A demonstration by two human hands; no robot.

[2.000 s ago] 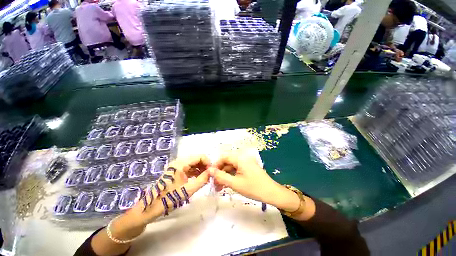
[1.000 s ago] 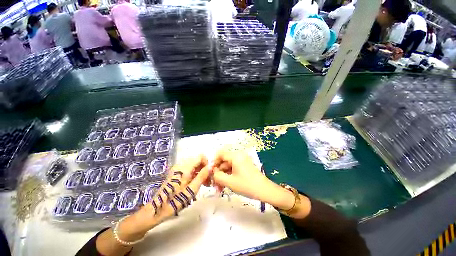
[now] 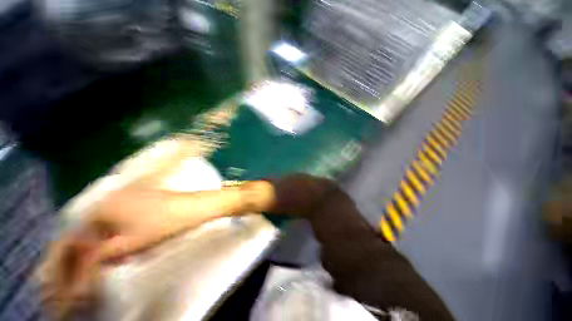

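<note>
The frame is heavily blurred. My right hand (image 3: pixel 135 219) reaches in from the right over the white work sheet (image 3: pixel 207 276), in a dark sleeve. Its fingers are bent at the lower left, and what they hold, if anything, cannot be told. A blurred skin-coloured patch lies at the lower left below the fingers; it may be part of my left hand, but its shape cannot be made out. Pale yellowish bits (image 3: pixel 210 128) lie at the sheet's far edge.
A crumpled clear plastic bag (image 3: pixel 285 106) lies on the green mat (image 3: pixel 313 147). Stacked clear trays (image 3: pixel 376 47) stand at the upper right. Grey floor with yellow-black striped tape (image 3: pixel 426 157) is at the right. A blurred tray (image 3: pixel 25 232) shows at the left edge.
The view has swung to the right and blurred, so the bench has shifted left and more floor shows. The strips on my left hand can no longer be made out.
</note>
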